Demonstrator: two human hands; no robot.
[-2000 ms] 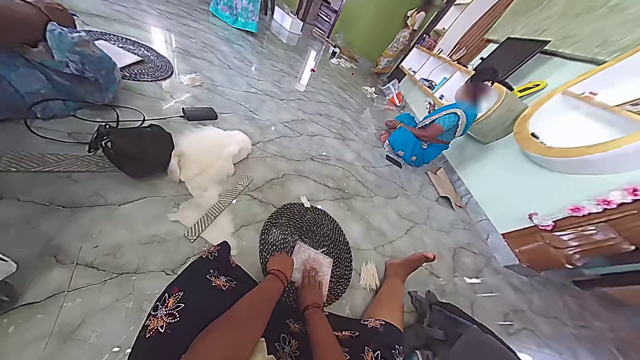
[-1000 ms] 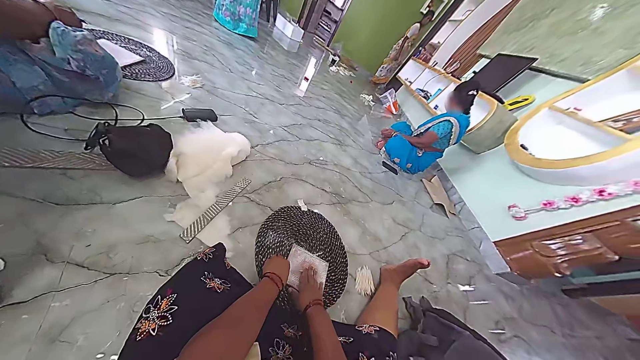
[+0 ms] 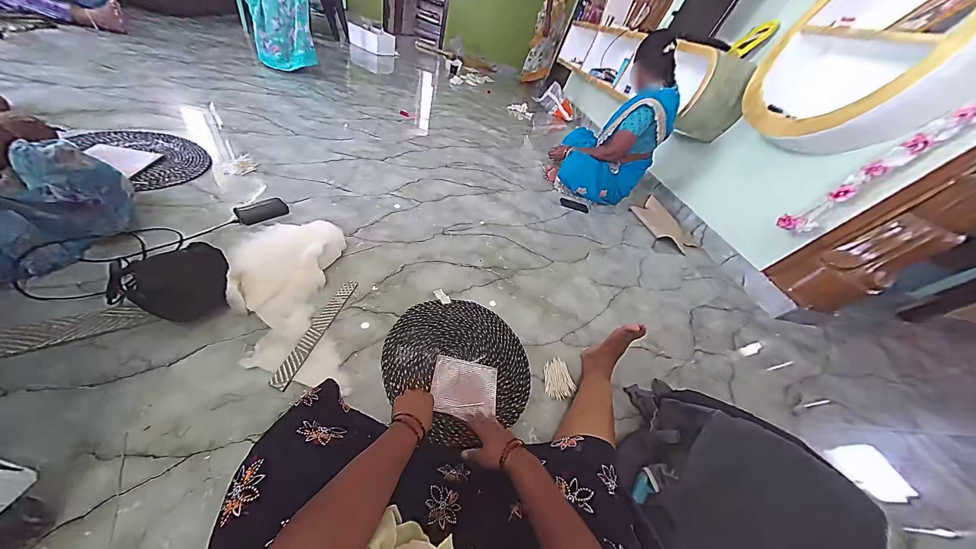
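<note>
A round black-and-white woven mat (image 3: pixel 412 335) lies on the floor in front of my lap. On it rests a flat, square, whitish packet or sheet with fine lines across it (image 3: pixel 463 386); its material is unclear. My left hand (image 3: pixel 412 406) is at the lower left edge of the square, fingers bent, and whether it grips the edge cannot be told. My right hand (image 3: pixel 486 438) touches the lower right edge, with its fingers spread. Right of the mat is a bundle of thin white cotton wicks or sticks (image 3: pixel 559 380). A pile of white cotton (image 3: pixel 282 263) lies to the left.
A patterned strip (image 3: pixel 314 335) lies beside the cotton, near a black bag (image 3: pixel 179 282) and a black device with a cable (image 3: pixel 261 210). Dark cloth (image 3: pixel 747 457) is at my right. A person in blue (image 3: pixel 618 145) sits by the wall; another person's clothing (image 3: pixel 69 198) shows at left.
My right hand has drawn back from the top of the square to its lower edge, leaving more of its surface visible. The view has shifted.
</note>
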